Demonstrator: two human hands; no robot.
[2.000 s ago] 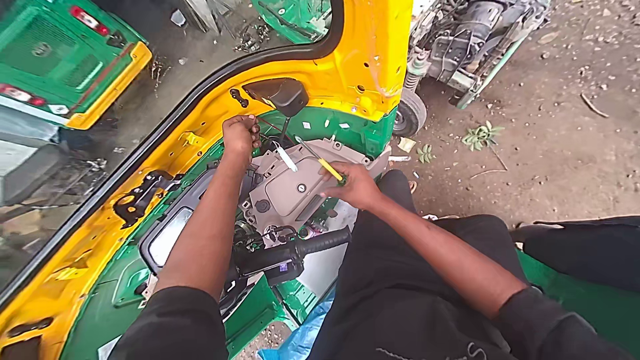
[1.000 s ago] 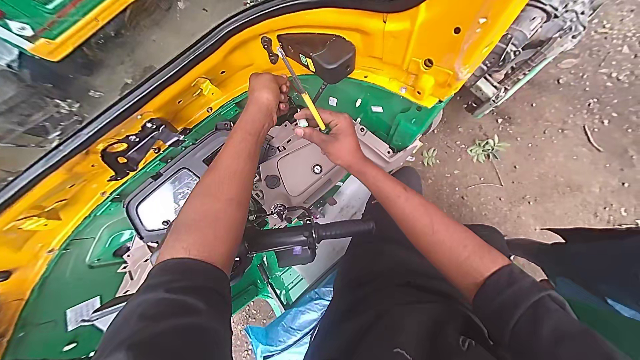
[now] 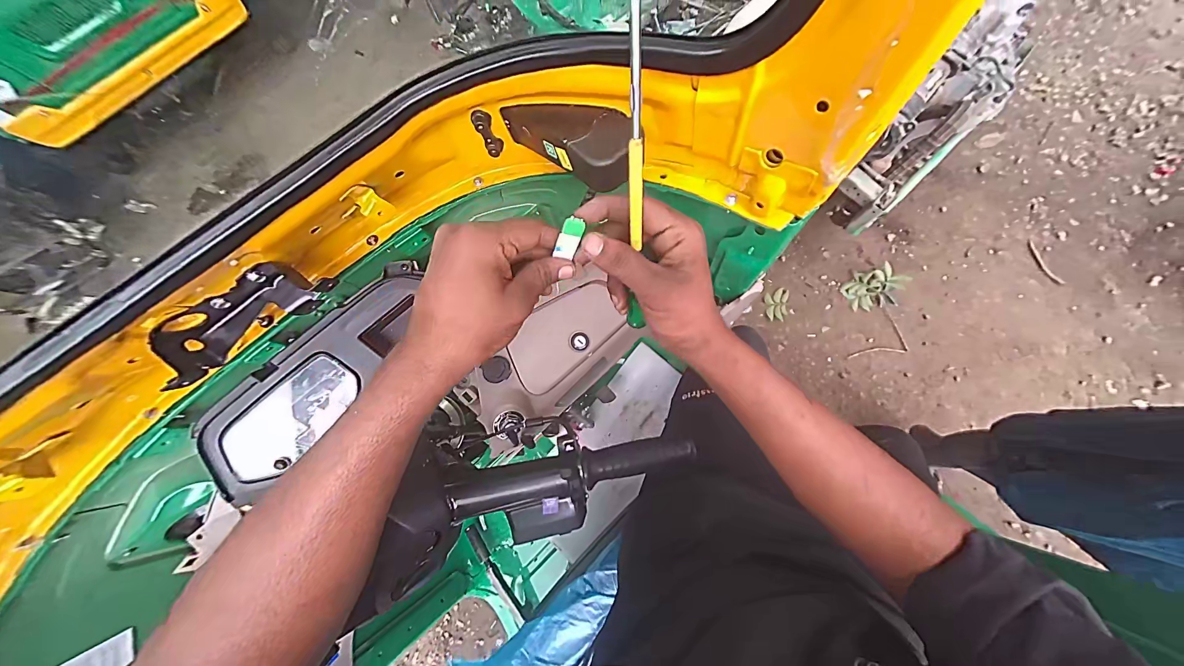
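Note:
Between the fingertips of both my hands is a small green and white piece [image 3: 569, 239], whose exact kind I cannot tell. My left hand [image 3: 481, 287] pinches it from the left. My right hand [image 3: 657, 273] touches its right side and also holds a screwdriver [image 3: 635, 185] with a yellow and green handle, its metal shaft pointing up. Both hands are above the beige dashboard panel [image 3: 564, 347], which has a round lock. A black mirror or lamp housing [image 3: 573, 139] on the yellow frame is just beyond my fingers.
The instrument cluster [image 3: 291, 416] and black handlebar grip [image 3: 638, 460] lie below my hands. A black metal bracket [image 3: 231, 324] is fixed at the left on the yellow body frame [image 3: 731, 120]. Dirt ground with a small plant [image 3: 872, 287] is at right, and another person's dark-clothed leg shows there.
My hands have come together around the small piece. The screwdriver, earlier tilted in my right hand, now stands upright in view. The view has moved closer to the dashboard.

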